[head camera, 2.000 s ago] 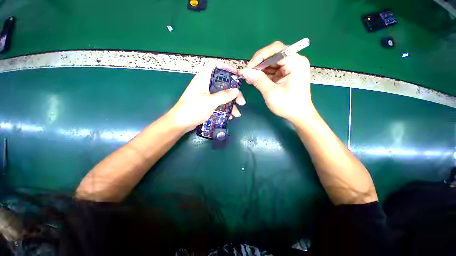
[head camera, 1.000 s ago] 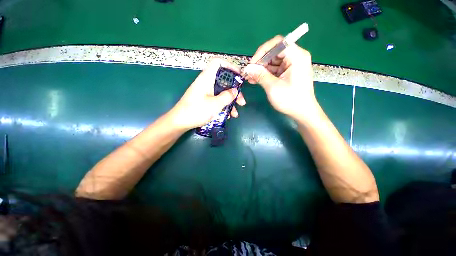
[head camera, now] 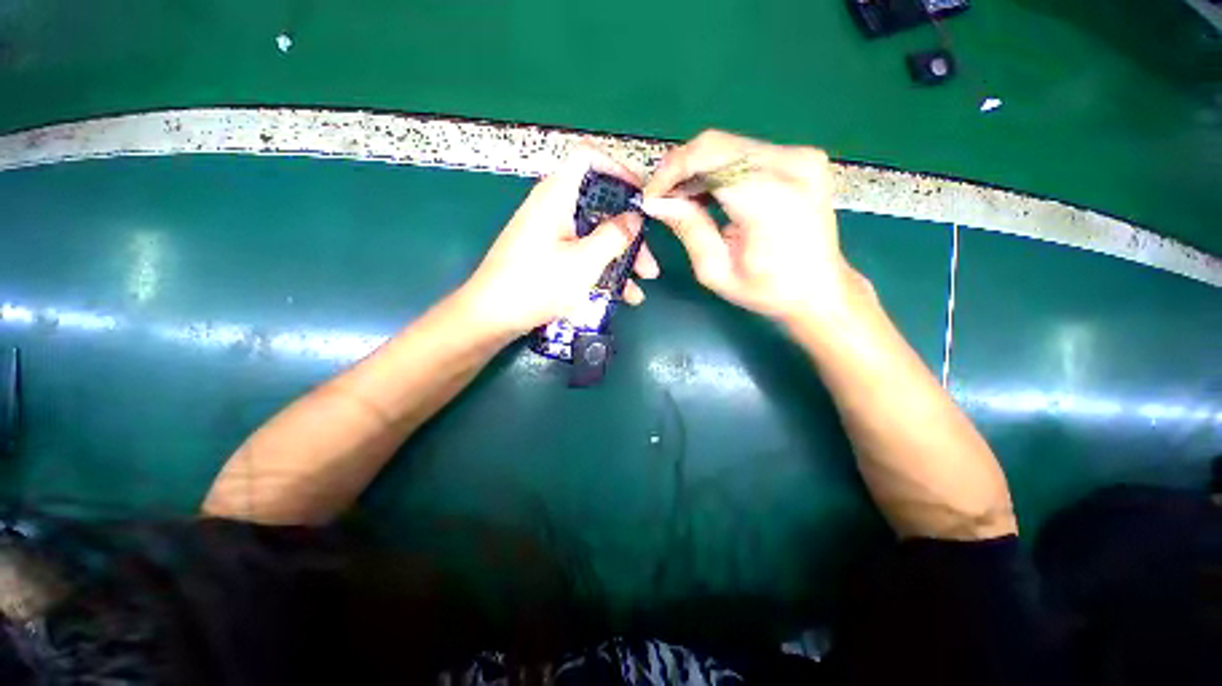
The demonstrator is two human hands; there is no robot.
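My left hand holds a black handset housing tilted over the near edge of the pale rail, thumb across its middle. The housing's dark recessed end points up and away; a blue-white board area shows at the near end. A small black round module hangs beside that end. My right hand holds slim tweezers between the fingers, with the fingertips at the housing's upper right edge. A tiny pale bit shows at those fingertips; the tweezer tip is too blurred to tell.
A worn speckled rail curves between the green belt and the glossy green worktop. Another housing and its round module lie on the belt at the top right. White specks lie on the belt.
The units and specks on the belt have moved left and towards the top edge. The tweezers' pale end has swung down behind my right fingers. My left hand still holds the housing.
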